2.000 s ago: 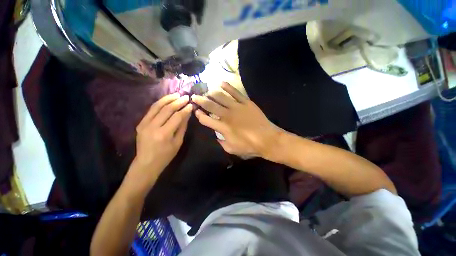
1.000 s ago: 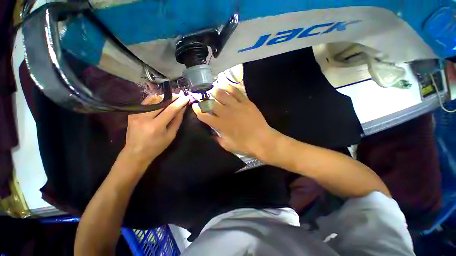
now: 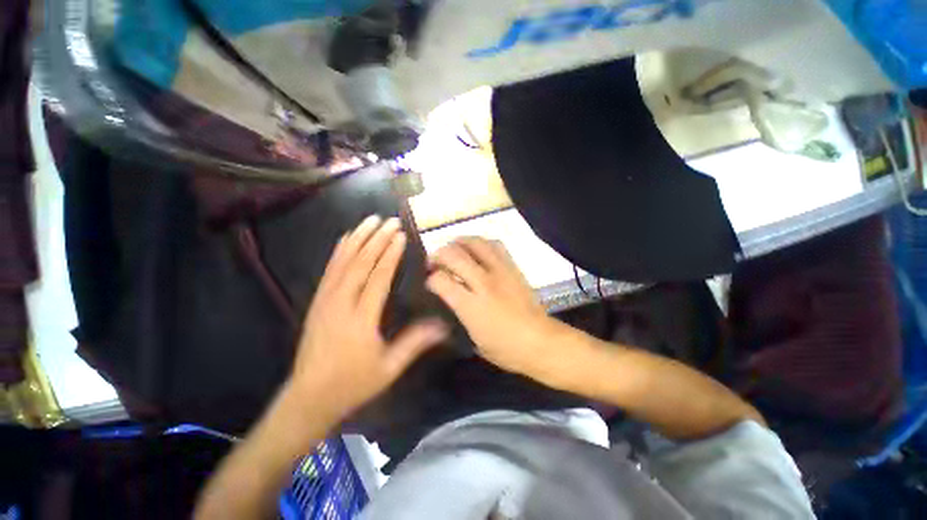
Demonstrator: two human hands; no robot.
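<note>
A black fabric panel [image 3: 315, 218] lies under the needle area of the white and blue sewing machine [image 3: 569, 51], joined to or lying with a maroon panel [image 3: 229, 193]. My left hand [image 3: 351, 315] rests flat on the black cloth, fingers near the presser foot [image 3: 407, 183], thumb spread. My right hand [image 3: 493, 305] is at the cloth's right edge, fingertips bent on it; whether it pinches the edge is hard to tell. Curved black cut pieces [image 3: 610, 173] lie flat right of the needle, under the machine arm. The needle itself is lost in glare.
The ruler-marked table edge [image 3: 813, 221] runs at the right. Maroon cloth [image 3: 813, 315] hangs over it. A blue plastic basket [image 3: 327, 482] is below, by my lap. Pale green snips [image 3: 821, 150] lie at the table's right end. More dark cloth hangs at the far left.
Both hands have moved back from the needle towards me, and my left hand has flattened out. The black cloth has shifted, baring the white table between it and the curved pieces.
</note>
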